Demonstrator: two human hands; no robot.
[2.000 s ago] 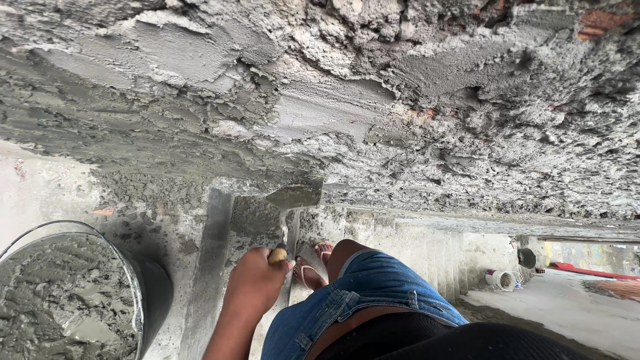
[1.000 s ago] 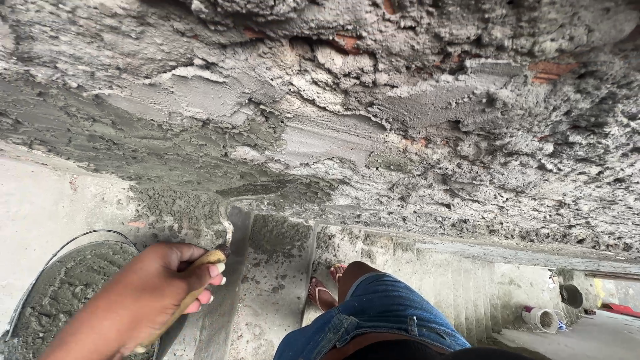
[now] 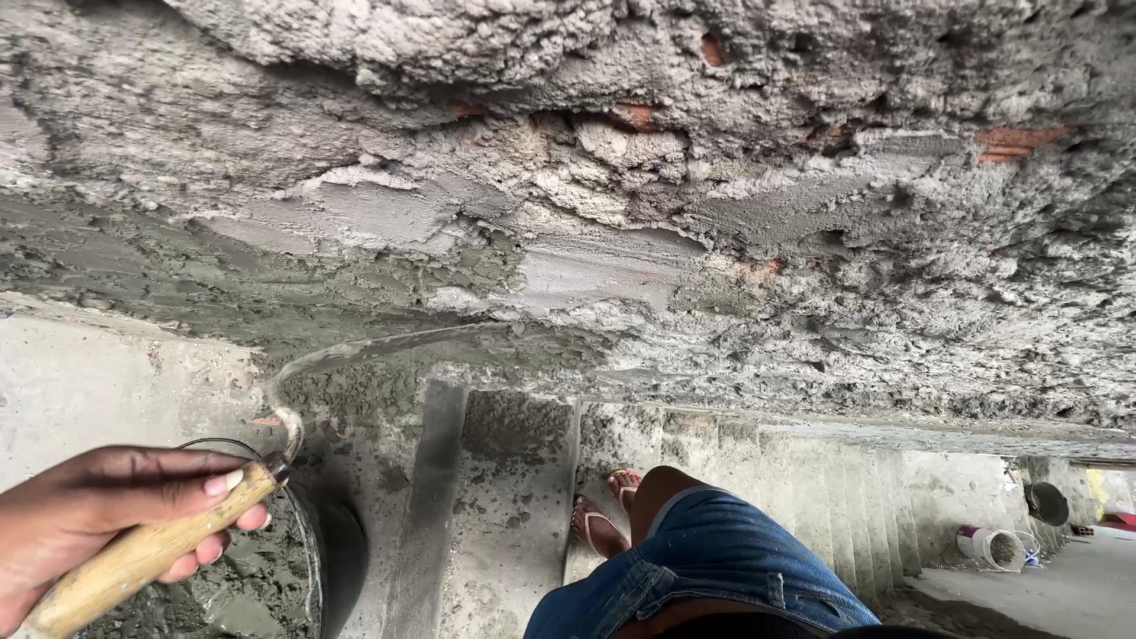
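Observation:
My left hand grips the wooden handle of a mortar-smeared trowel at the lower left. The trowel's curved neck rises from the handle, and its thin blade shows nearly edge-on against wet mortar low on the rough wall; whether it touches cannot be told. Beneath the hand stands a dark bucket holding wet grey mortar, partly hidden by the hand and handle. Smoother trowelled patches and bits of red brick show in the wall. My right hand is out of view.
My feet in flip-flops stand on a concrete step beside the wall. More steps run off to the right. At the far right are a white bucket on its side and a black bucket.
My left hand has moved left with the trowel, from beside my legs to over the mortar bucket. The trowel's neck and blade now show more clearly. The view has shifted somewhat.

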